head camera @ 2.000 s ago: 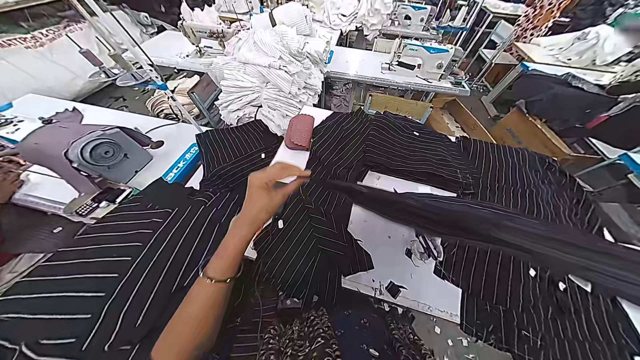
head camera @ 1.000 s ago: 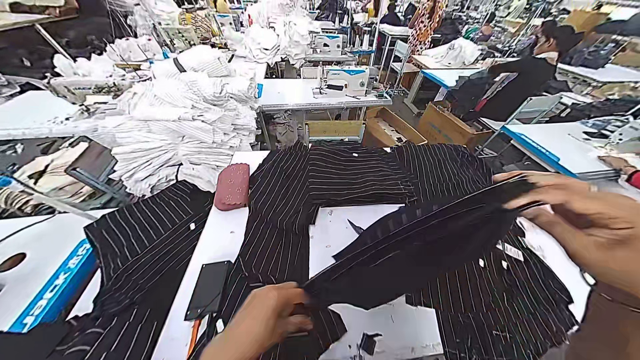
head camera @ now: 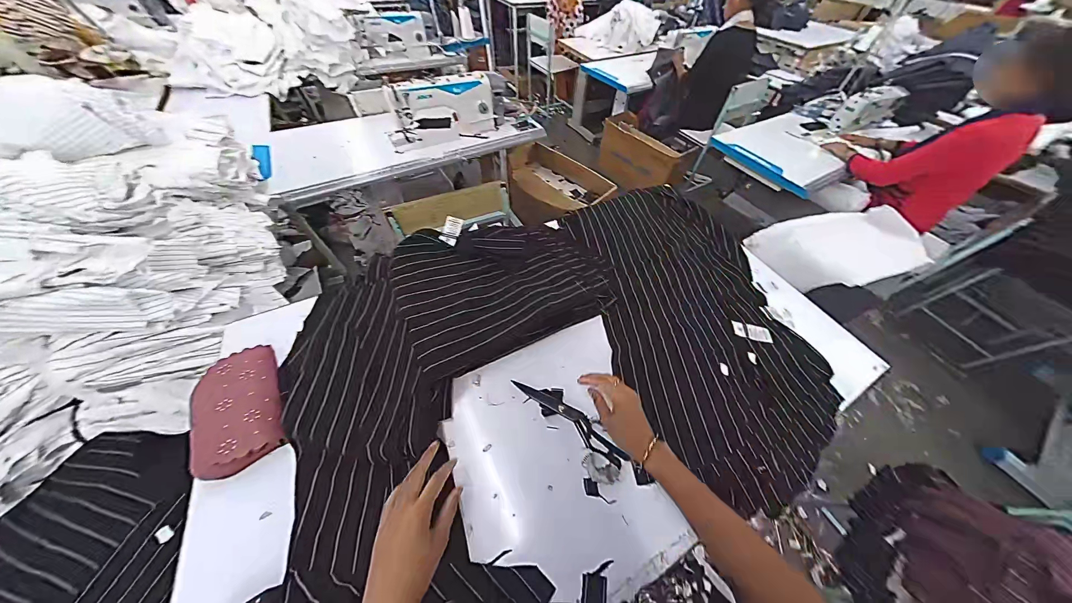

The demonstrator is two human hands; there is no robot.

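Note:
Black fabric pieces with thin white stripes [head camera: 494,310] lie around a bare patch of a white tabletop [head camera: 519,494]. My left hand [head camera: 414,523] rests with fingers spread on the striped fabric at the patch's left edge, holding nothing. Just right of a pair of black-handled scissors [head camera: 574,414] is my right hand [head camera: 621,419], its fingers apart and curved; whether it touches the handles I cannot tell. Small black scraps [head camera: 596,490] lie about the scissors. At the left, a pink folded cloth with a scalloped edge [head camera: 237,414] sits on the table.
Stacks of white striped fabric [head camera: 126,251] fill the left side. Beyond the table stand a sewing machine [head camera: 444,105] on a white table and cardboard boxes [head camera: 641,155]. A person in red [head camera: 946,167] sits at the right, and a person in black [head camera: 722,75] sits farther back.
Both hands have let go of the dark fabric they held stretched a second ago. They are now low over the table, and the scissors show between them. The view has turned right.

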